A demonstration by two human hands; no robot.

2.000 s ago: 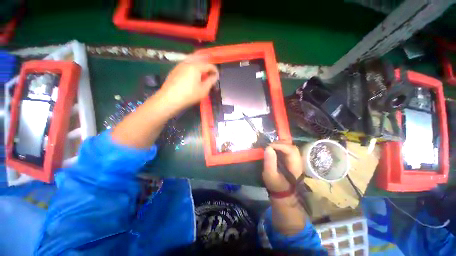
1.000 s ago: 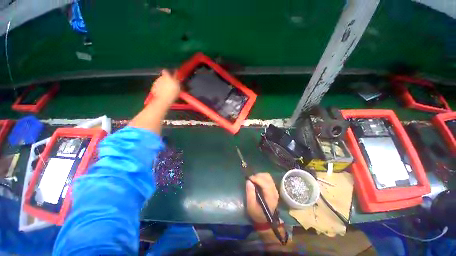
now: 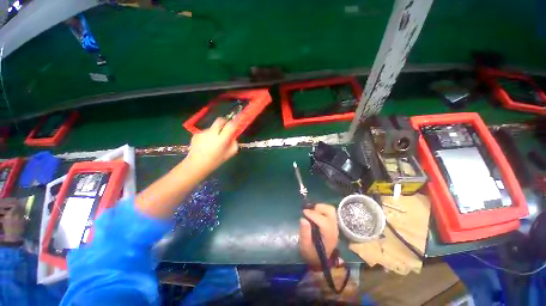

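Observation:
My left hand point(image 3: 212, 143) is stretched forward and grips the near edge of a red frame point(image 3: 254, 107) with a dark tablet in it. That frame lies tilted at the conveyor, beyond the worn white edge. My right hand point(image 3: 319, 233) holds a soldering iron point(image 3: 304, 191) upright over the bench, its metal tip pointing forward and touching nothing. A loose pile of tiny wired components point(image 3: 200, 206) lies on the green bench, right of my left forearm.
A cup of metal shavings point(image 3: 361, 217) sits on cardboard point(image 3: 402, 239) at right, behind it a black fan point(image 3: 338, 166) and a soldering station point(image 3: 395, 158). Stacked red frames point(image 3: 470, 173) stand far right. Another frame point(image 3: 78, 209) rests on a white tray at left. A white post point(image 3: 389, 66) rises ahead.
The tablet frame that was on the bench, then angled over the conveyor edge, is gone from there. My left hand has moved to a red frame at the conveyor; another frame now shows to its right.

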